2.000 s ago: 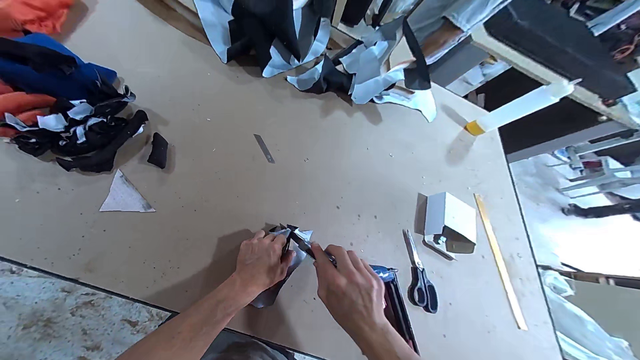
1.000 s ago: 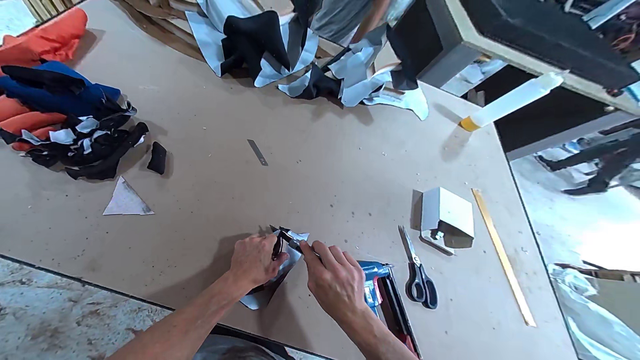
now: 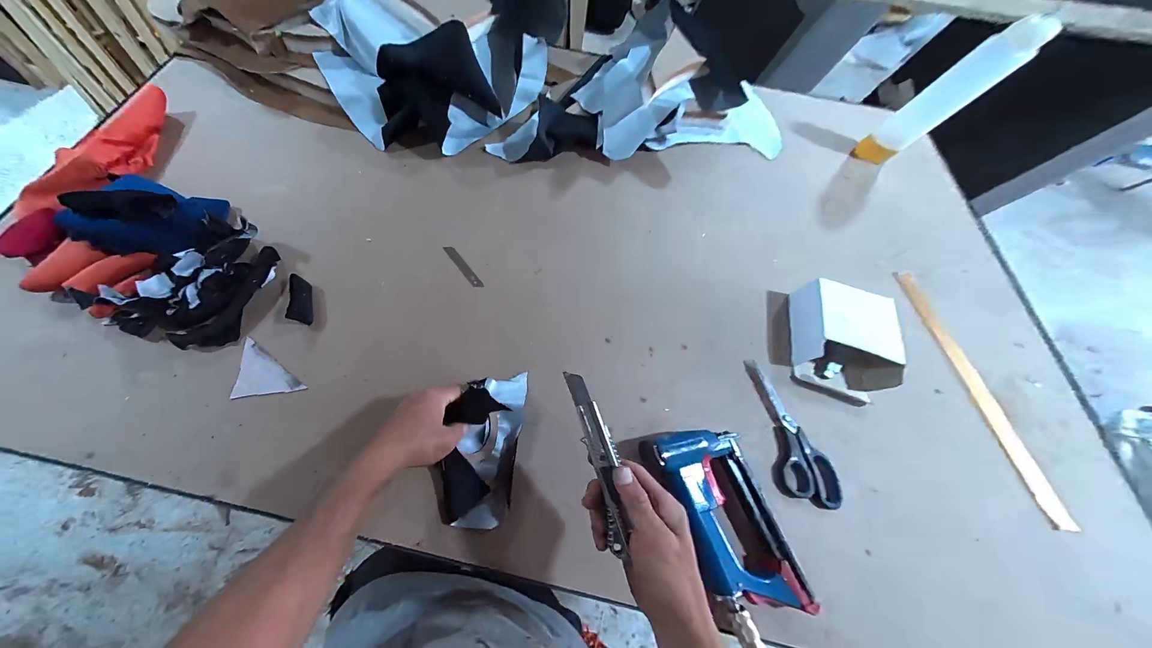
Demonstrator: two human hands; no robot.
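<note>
My left hand (image 3: 425, 425) grips the upper left part of a piece covered in silver and black material (image 3: 490, 459) near the table's front edge. Its fingertips are partly hidden behind a black flap. In my right hand (image 3: 643, 526) is a snap-off utility knife (image 3: 598, 450), blade out and pointing up and away, apart from the covered piece. Just right of that hand lies a blue pneumatic staple gun (image 3: 711, 513). Scissors with dark handles (image 3: 796, 450) lie farther right. A loose narrow metal blade (image 3: 463, 267) rests near the middle of the table.
Silver and black scraps (image 3: 540, 99) are heaped at the far edge. Orange, blue and black fabric pieces (image 3: 144, 243) lie at the left, near a pale triangular scrap (image 3: 264, 371). At the right are a white box (image 3: 846, 324), a wooden strip (image 3: 985, 400) and a translucent bottle (image 3: 963, 85).
My right hand with the knife has moved away from the covered piece, toward the table's front edge. Earlier both hands were close together at the piece. My left hand still holds it.
</note>
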